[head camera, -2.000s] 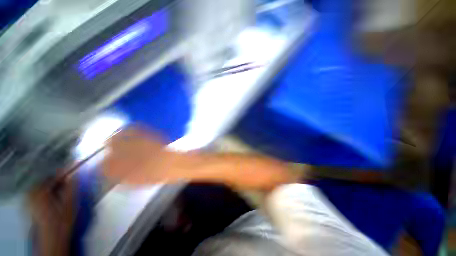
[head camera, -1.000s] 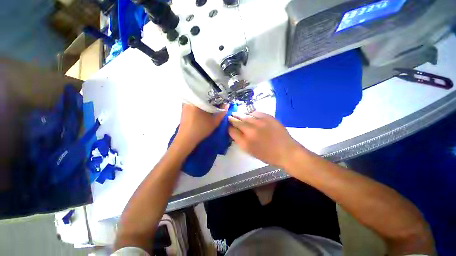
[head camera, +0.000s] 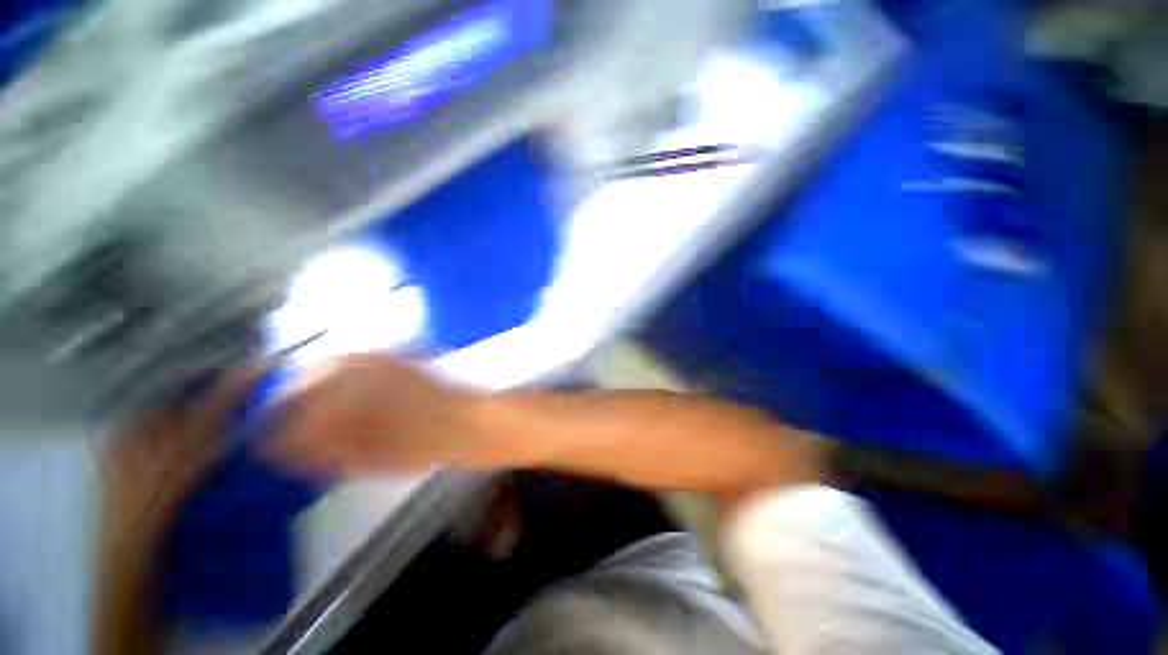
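The view is strongly blurred. A dark blue fabric piece (head camera: 231, 537) hangs below and between my hands at the left, by the bright light spot of the sewing machine (head camera: 167, 243). My right hand (head camera: 365, 416) has its fingers bent onto the piece's upper part, just below the light. My left hand (head camera: 173, 441) is at the far left on the piece's other side, its fingers pointing up to the needle area. Both seem to grip the fabric; fingertips, needle and presser foot are smeared or hidden.
A flat blue stack (head camera: 480, 243) lies under the machine arm, right of the light. A slim dark tool (head camera: 679, 160) lies beyond it on the white table (head camera: 628, 256). A large blue-lined container (head camera: 922, 269) with pale bits stands right of the table edge.
The view has swung right and tilted since one second ago; the blue-lined container now shows and the left-side box is out of view. Both hands remain at the needle area with the fabric.
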